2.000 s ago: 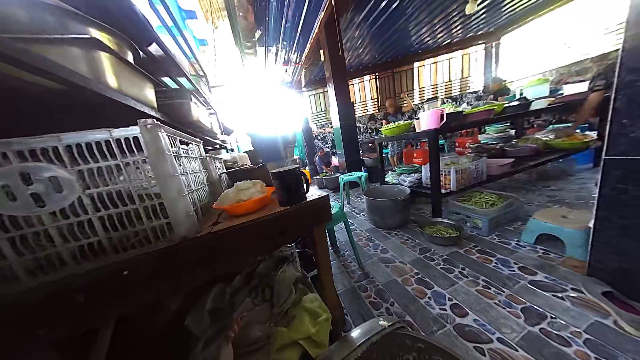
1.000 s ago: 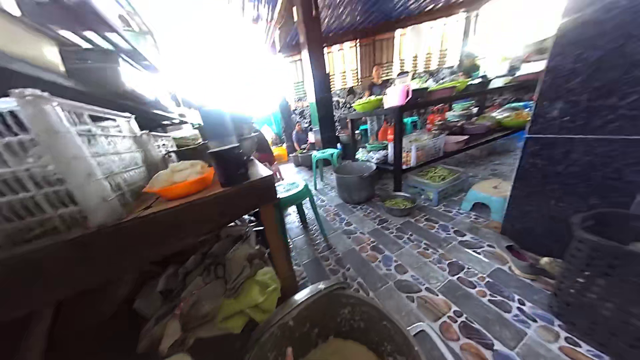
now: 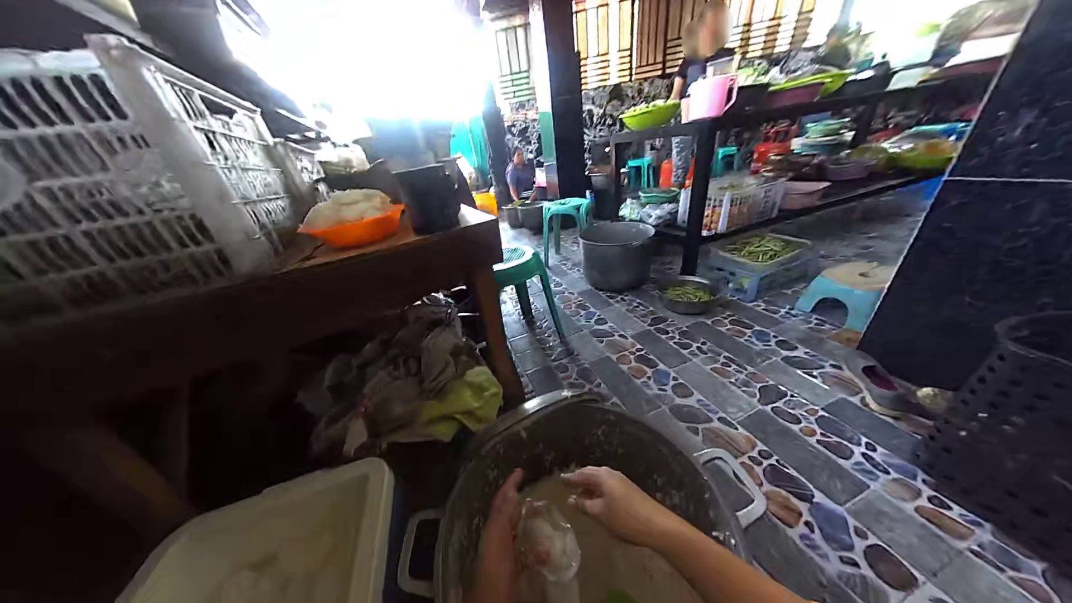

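A large metal pot [image 3: 586, 423] with two handles stands at the bottom centre, with cloudy pale liquid inside. Both hands are within its rim. My left hand [image 3: 502, 519] lies along a clear, shiny wet thing [image 3: 548, 540], perhaps a plastic bag with pale contents; whether the fingers grip it is unclear. To its right, my right hand [image 3: 607, 498] is held with curled fingers close to the bag's top, and its contact with the bag cannot be made out. Left of the pot is a white plastic tub [image 3: 368, 502] with whitish contents.
A wooden table [image 3: 402, 260] at left bears a white crate [image 3: 184, 159], an orange bowl [image 3: 352, 230] and a dark mug [image 3: 429, 199]. Green stools [image 3: 523, 264], a big pot [image 3: 617, 255] and a perforated dark basket [image 3: 1005, 435] stand on the tiled floor. Two people are in the background.
The view has tilted down and shifted toward the pot. Both my hands now show inside it with the clear thing; one second ago only a fingertip showed at its edge.
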